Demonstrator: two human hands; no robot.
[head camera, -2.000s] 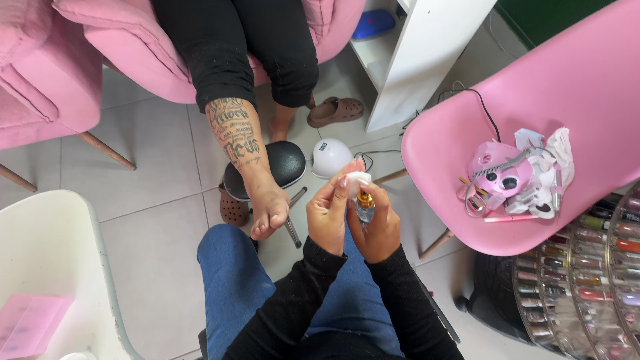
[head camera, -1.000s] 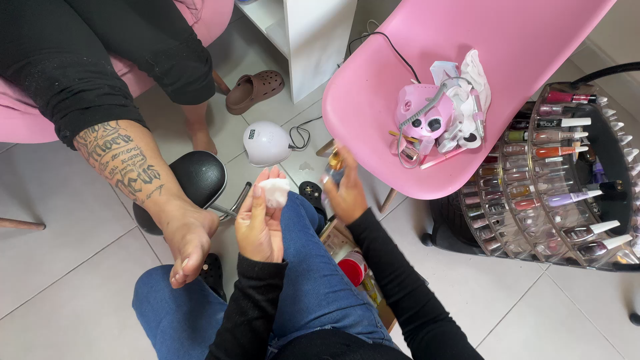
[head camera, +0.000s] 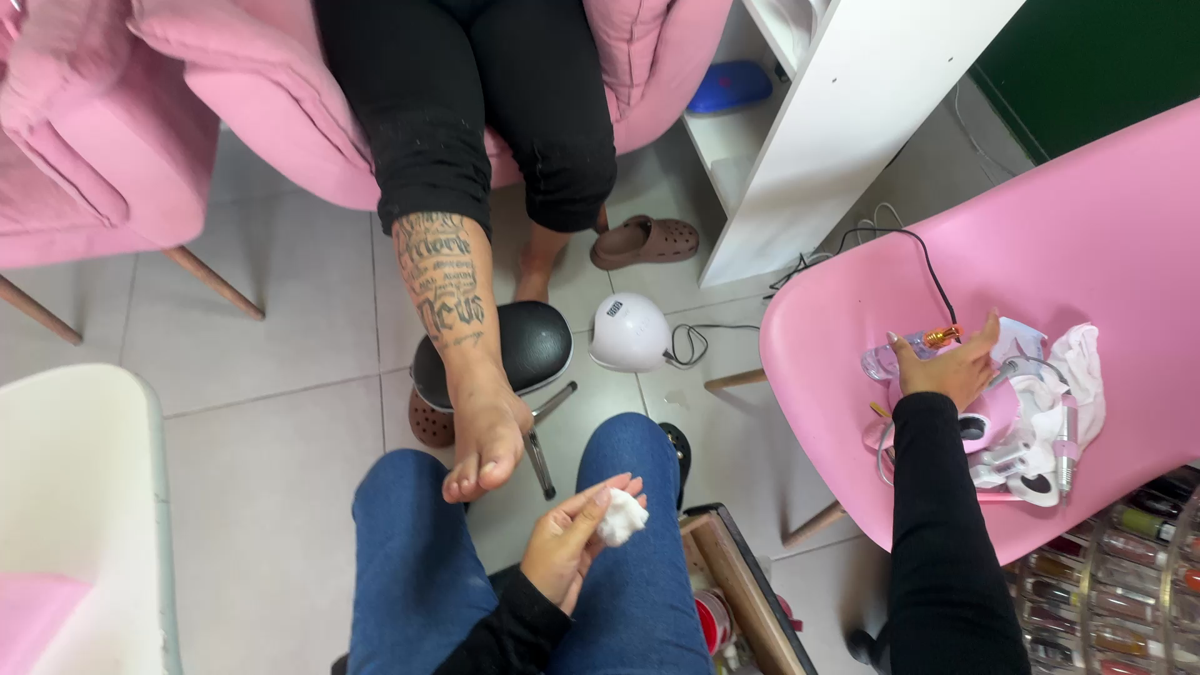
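Note:
My left hand (head camera: 572, 539) holds a white cotton wad (head camera: 622, 517) between thumb and fingers above my jeans. Out over the pink chair, my right hand (head camera: 949, 367) is at a clear bottle with a gold top (head camera: 905, 354), thumb against it and fingers spread; whether it grips the bottle cannot be told. Beneath and beside that hand lie a pink nail-drill unit (head camera: 992, 412), its metal handpiece (head camera: 1067, 448) and white cloths (head camera: 1078, 375). Another person's bare foot (head camera: 483, 436), below a tattooed shin, rests across a black padded footrest (head camera: 536, 342).
A white nail lamp (head camera: 630, 332) with a black cord stands on the tiled floor near a brown clog (head camera: 645, 242). An open drawer (head camera: 750, 591) is right of my knee. Nail polish bottles (head camera: 1116, 600) fill a rack at lower right. A white shelf (head camera: 844, 141) stands behind.
My right hand has moved away from my left hand, out to the pink chair with the bottle. The cotton has stayed in my left hand. The view has shifted.

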